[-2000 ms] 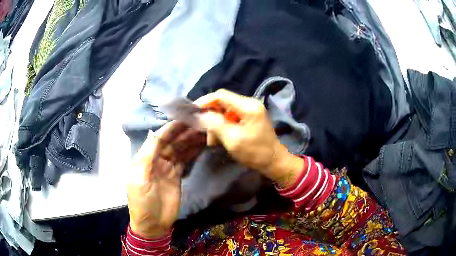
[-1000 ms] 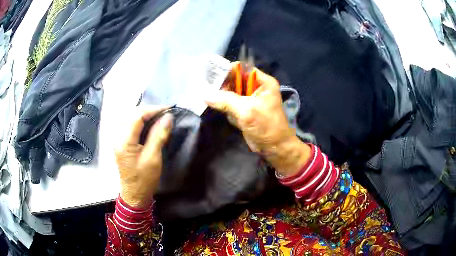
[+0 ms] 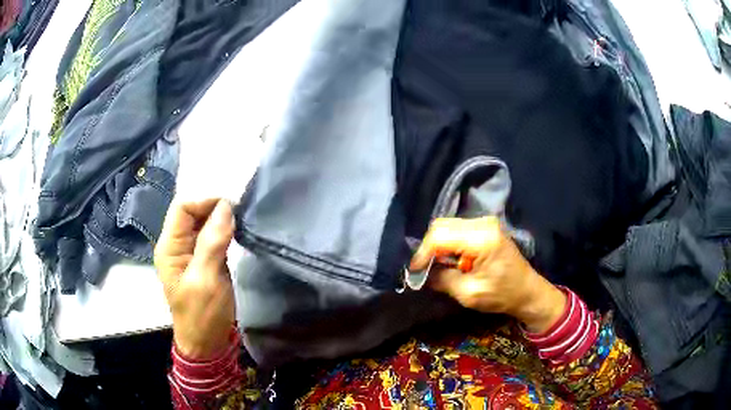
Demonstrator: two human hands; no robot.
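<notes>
A dark garment lies spread inside up before me, with a pale grey panel [image 3: 329,144] and a large black lining [image 3: 521,104]. A stitched double seam [image 3: 308,258] runs across it between my hands. My left hand [image 3: 196,268] pinches the garment edge at the seam's left end. My right hand [image 3: 481,268] holds the garment near the seam's right end, with the orange-handled thread snips [image 3: 465,263] mostly hidden in the palm. The blades cannot be made out. A curled grey stitched piece [image 3: 481,180] stands up just behind my right hand.
Dark jackets [image 3: 104,152] are heaped at the left, with a cuff and brass button. Pale grey cloth pieces [image 3: 24,264] lie at the far left edge. Another dark garment [image 3: 665,272] lies at the right. The white table [image 3: 112,308] shows its front edge at lower left.
My hands have moved apart, the right one lower and to the right. The white label and snips' blades seen earlier are no longer visible. The grey panel and its seam are now spread flatter.
</notes>
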